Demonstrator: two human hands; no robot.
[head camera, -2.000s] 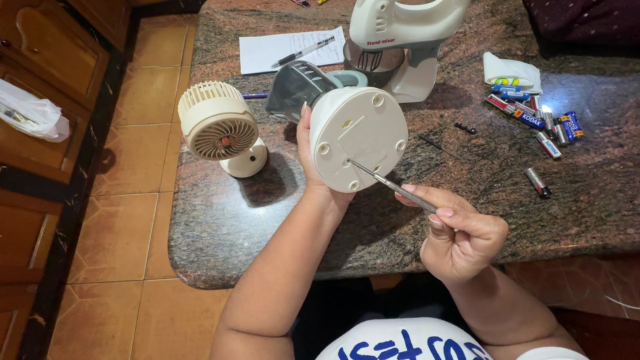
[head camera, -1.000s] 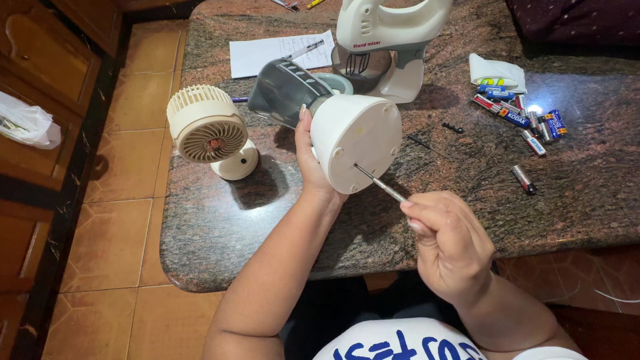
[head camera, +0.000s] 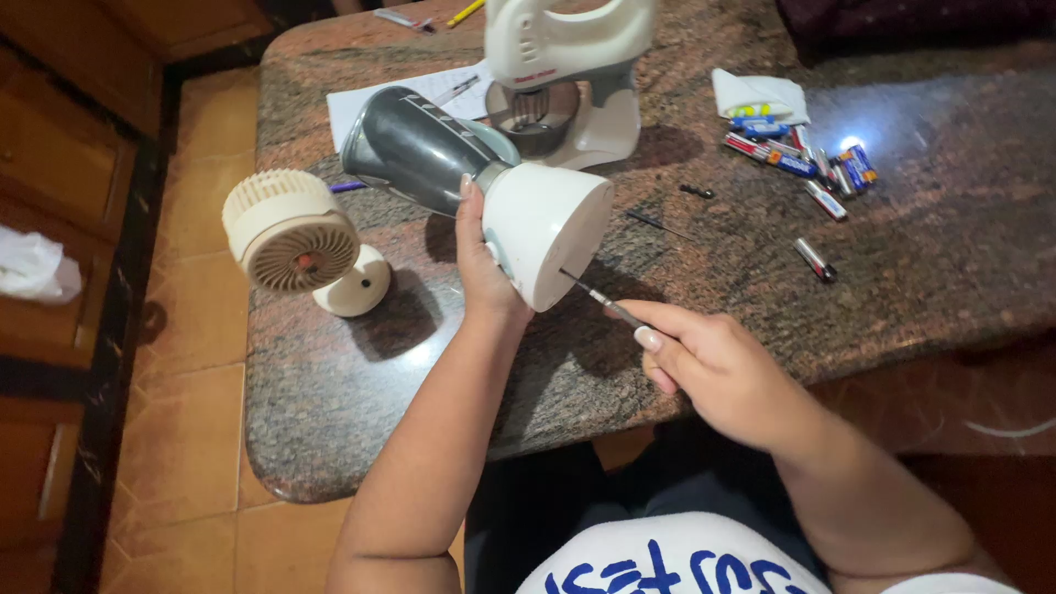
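Observation:
A small appliance with a white round base (head camera: 544, 227) and a dark transparent cup (head camera: 421, 153) is tilted above the table, its underside turned to the right. My left hand (head camera: 487, 264) grips it around the join of cup and base. Between the thumb and fingers of my right hand (head camera: 701, 355) is a thin screwdriver (head camera: 606, 305), whose tip meets the underside of the base near its lower edge. The screw hole itself is too small to make out.
A cream desk fan (head camera: 301, 247) stands left on the granite tabletop (head camera: 932, 272). Behind are a white toy stand mixer (head camera: 569, 58), paper (head camera: 351, 107) and a pen. To the right lie several batteries (head camera: 825, 200), a white cloth (head camera: 759, 91), a thin black rod (head camera: 656, 223) and a small black piece (head camera: 697, 190).
The appliance has turned in my left hand, so its underside shows far less than before. My right hand has moved with it, the screwdriver tip staying at the base.

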